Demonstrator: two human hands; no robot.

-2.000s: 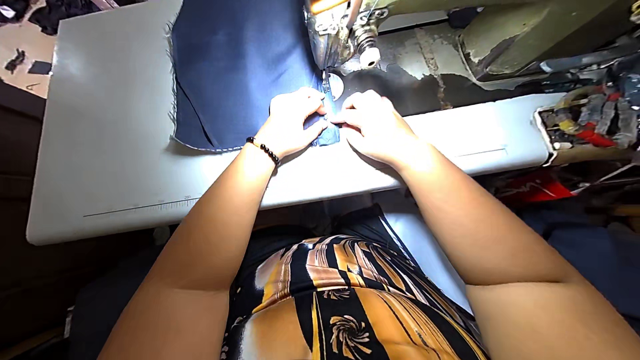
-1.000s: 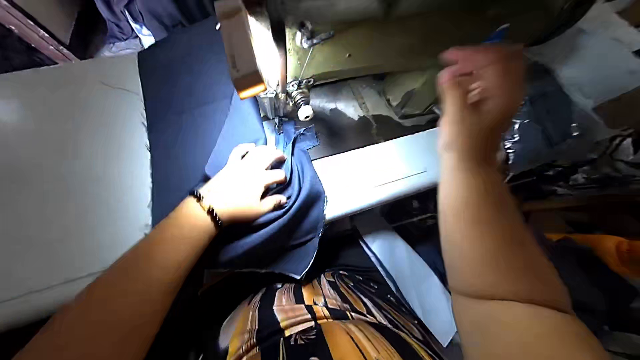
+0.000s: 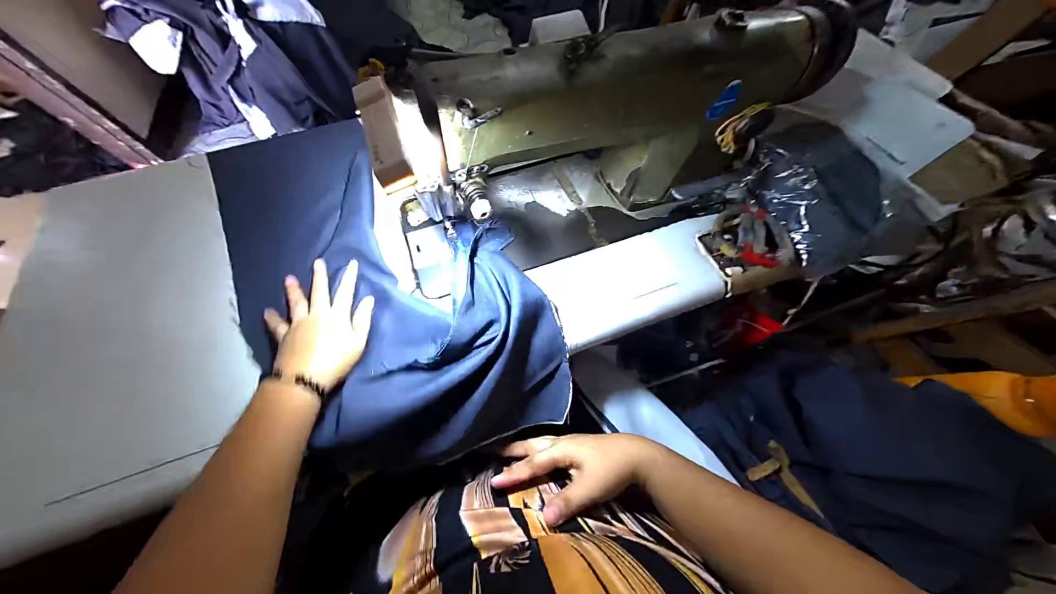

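Observation:
Navy fabric lies bunched over the front edge of the sewing table, with a flat part spreading back to the left. One portion sits at the presser foot of the industrial sewing machine. My left hand rests on the fabric left of the needle area, fingers spread, palm down. Against my patterned shirt, just below the fabric's front edge, is my right hand, its fingers apart and nothing seen in it. The needle tip is too small to make out.
A lit lamp shines beside the machine head. Right of the machine are a clear plastic bag and a recess with red parts. More dark cloth lies low at the right, and dark and white garments sit behind the table.
My right hand has come down from beside the machine arm to my shirt. My left hand has moved left across the fabric, away from the presser foot. The view has shifted.

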